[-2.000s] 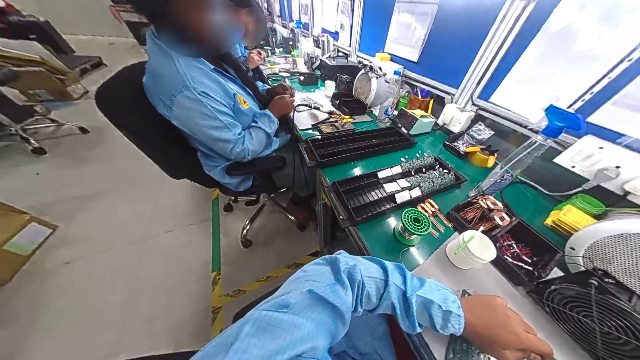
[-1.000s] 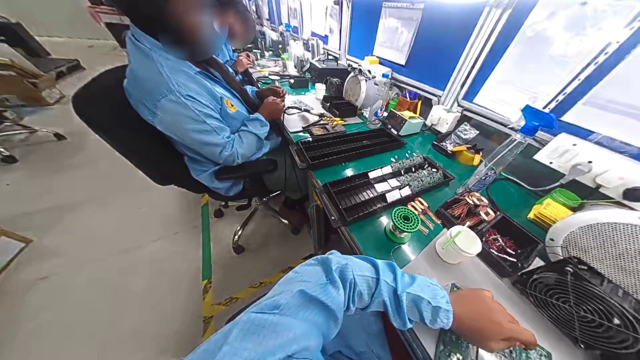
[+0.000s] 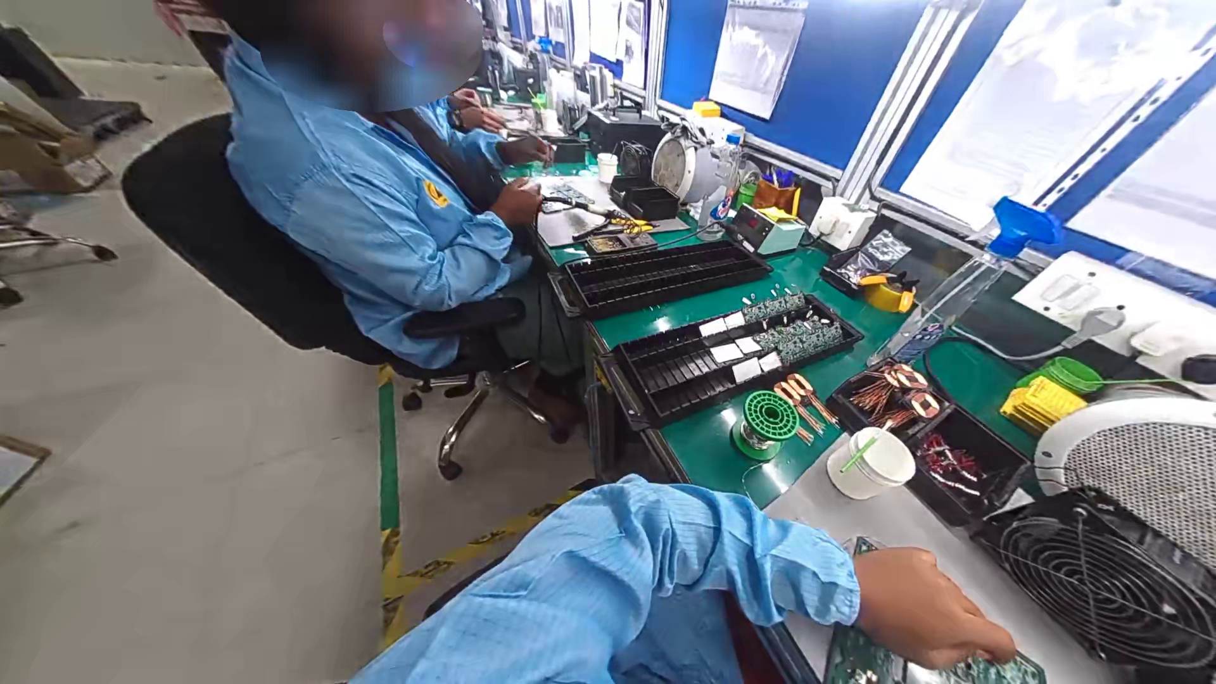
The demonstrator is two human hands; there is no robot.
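Note:
My left hand, in a blue sleeve, is at the lower right with its fingers curled down at the edge of a green circuit board. More green board surface shows below the wrist. A grey mat lies under them. My right hand is out of view. Beyond my left hand stands a white tub with a green stick across its top. A green spool of solder wire and several copper coils are farther off on the green bench.
A black slotted tray holds small circuit boards; another black tray lies behind it. Bins with copper coils and red wired parts adjoin the tub. A black fan stands at right. A co-worker sits at left.
The view has shifted a little. My left hand stays at the circuit board, and more of the board shows than two seconds ago.

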